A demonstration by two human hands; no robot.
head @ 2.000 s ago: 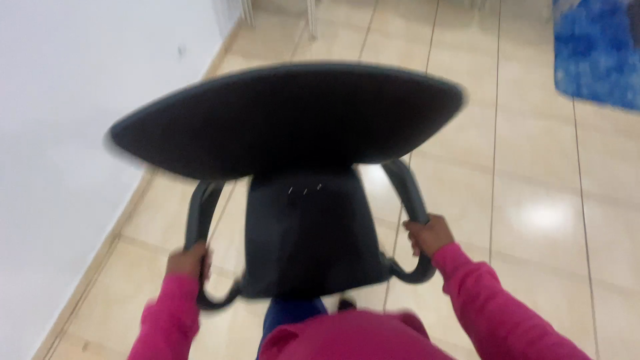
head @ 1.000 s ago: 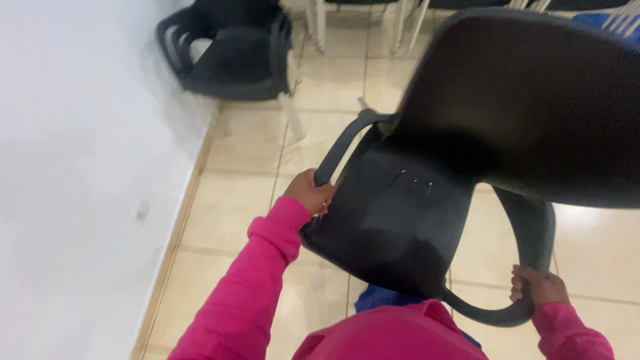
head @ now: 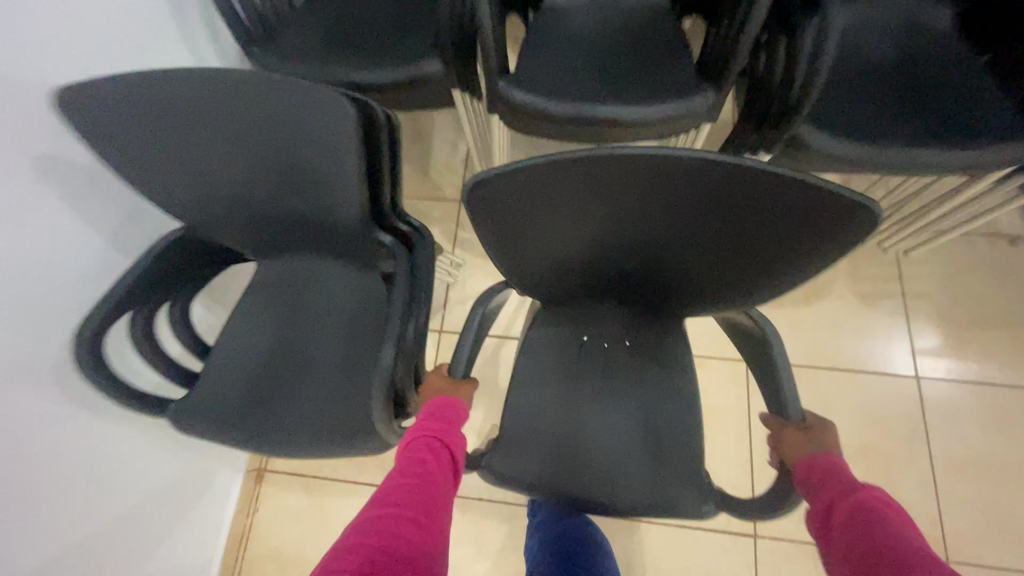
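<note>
A black plastic armchair [head: 604, 416] is in front of me, its backrest facing away and its seat toward my body. My left hand [head: 448, 386] is closed around its left armrest, and my right hand [head: 804, 438] grips the right armrest. Close beside it on the left stands a stack of black armchairs [head: 296, 352], nested so that several armrests show one behind another. My left hand is right next to that stack's armrests. The legs of the held chair are mostly hidden under its seat.
More stacked black chairs with pale metal legs line the far side: one at the upper left [head: 352, 48], one at the top middle [head: 608, 72], one at the upper right [head: 920, 88]. A white wall [head: 96, 480] borders the left. Beige tiles [head: 848, 416] cover the floor.
The held chair now stands alongside the left stack and nearer the far chairs, with both hands still on its armrests. The view has moved forward a lot.
</note>
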